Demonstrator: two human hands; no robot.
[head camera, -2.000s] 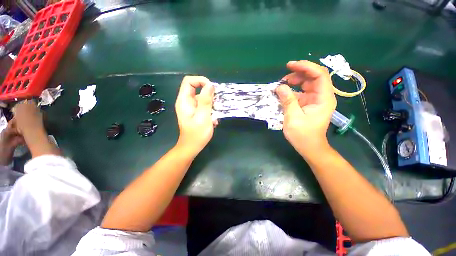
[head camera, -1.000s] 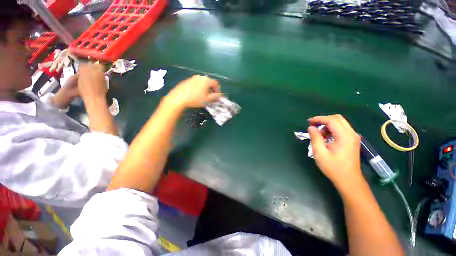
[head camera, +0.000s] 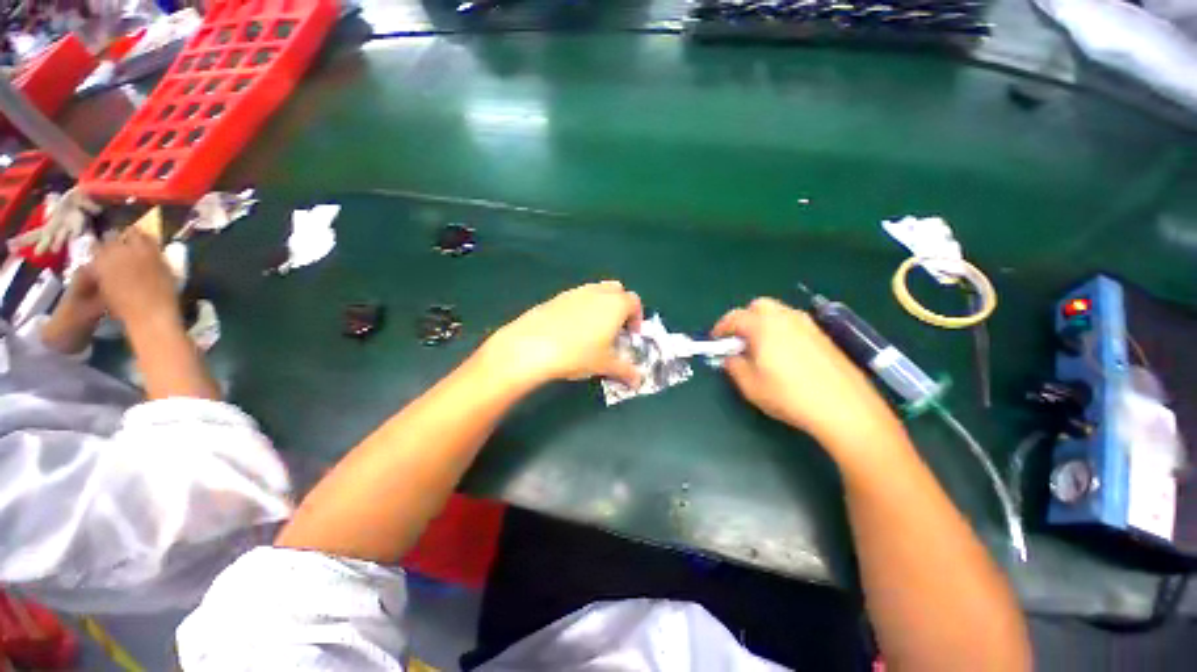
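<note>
My left hand (head camera: 574, 336) grips a crumpled white wipe (head camera: 650, 366) with grey smudges, above the green bench. My right hand (head camera: 780, 357) pinches a thin twisted white end of wipe that stretches across to my left hand. Whether a black part is inside the wipe is hidden by the fingers and folds. Three round black parts stand loosely to the left: one at the back (head camera: 456, 239), one nearer (head camera: 440, 324), and one further left (head camera: 362, 319).
A dispensing syringe (head camera: 882, 357) with a clear hose lies right of my right hand. Beyond are a masking tape roll (head camera: 907, 305), a white scrap (head camera: 924, 238) and a blue dispenser (head camera: 1091, 400). A red tray (head camera: 217, 99) and another person's hands (head camera: 133, 273) are at left.
My left hand reached left to the black parts with the smudged wipe, then came back beside my right hand. The group at left shows one black part fewer than two seconds ago.
</note>
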